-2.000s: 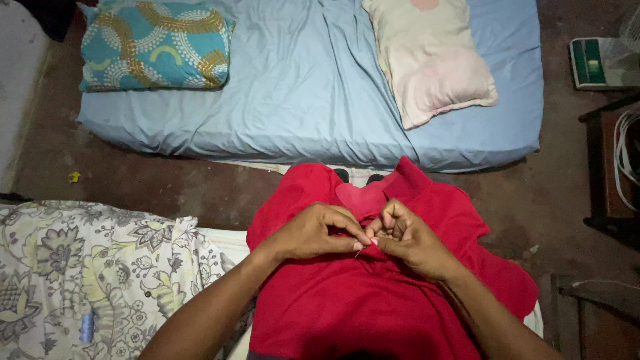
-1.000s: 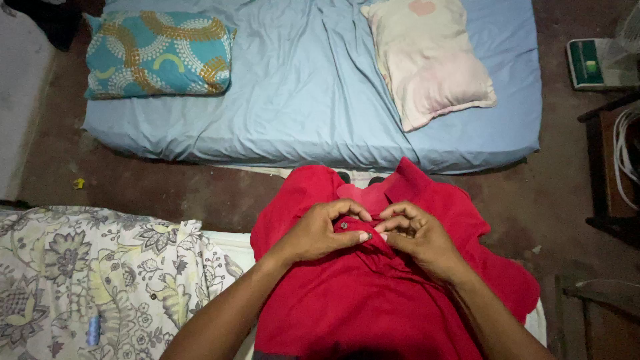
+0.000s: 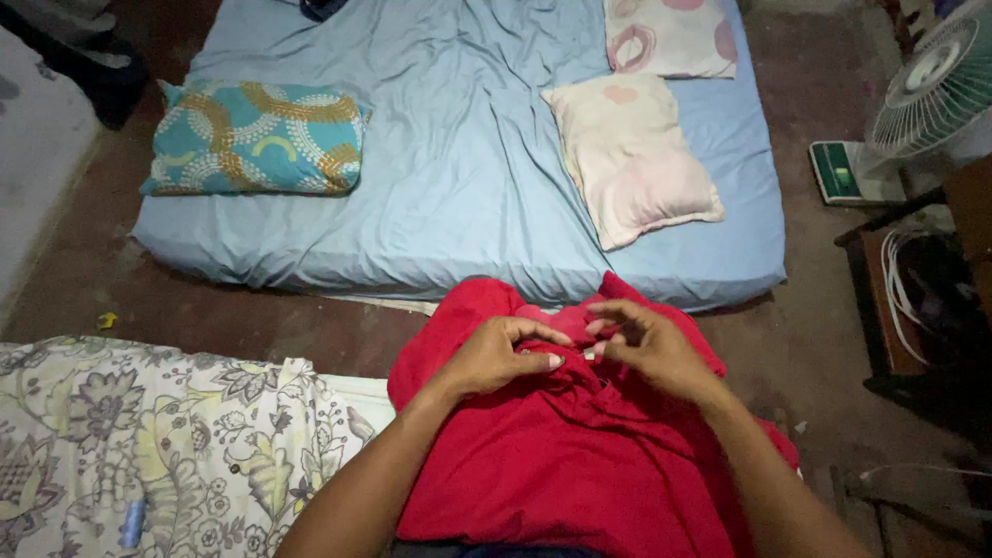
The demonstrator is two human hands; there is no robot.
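Observation:
A red cloth garment (image 3: 542,457) lies spread over my lap and knees. My left hand (image 3: 508,356) pinches a gathered fold of it between thumb and fingers, near the middle. Just to the right, my right hand (image 3: 651,349) is raised slightly over the cloth with its fingers apart and curled; whether a thread or needle is in them cannot be told. A small pale spot shows on the cloth between the hands. On the floral cloth (image 3: 209,442) at the lower left lies a small blue cylinder, perhaps a thread spool (image 3: 132,523).
Ahead is a mattress with a blue sheet (image 3: 434,178), bearing a teal patterned pillow (image 3: 260,139), a cream pillow (image 3: 639,167) and another pale pillow (image 3: 670,35). A fan (image 3: 926,85) and a wooden stand with a coiled white cable (image 3: 895,302) are at the right.
My hands were close together at the cloth's fold; my right hand has now come away from the left, its fingers spread. The view has tilted up somewhat.

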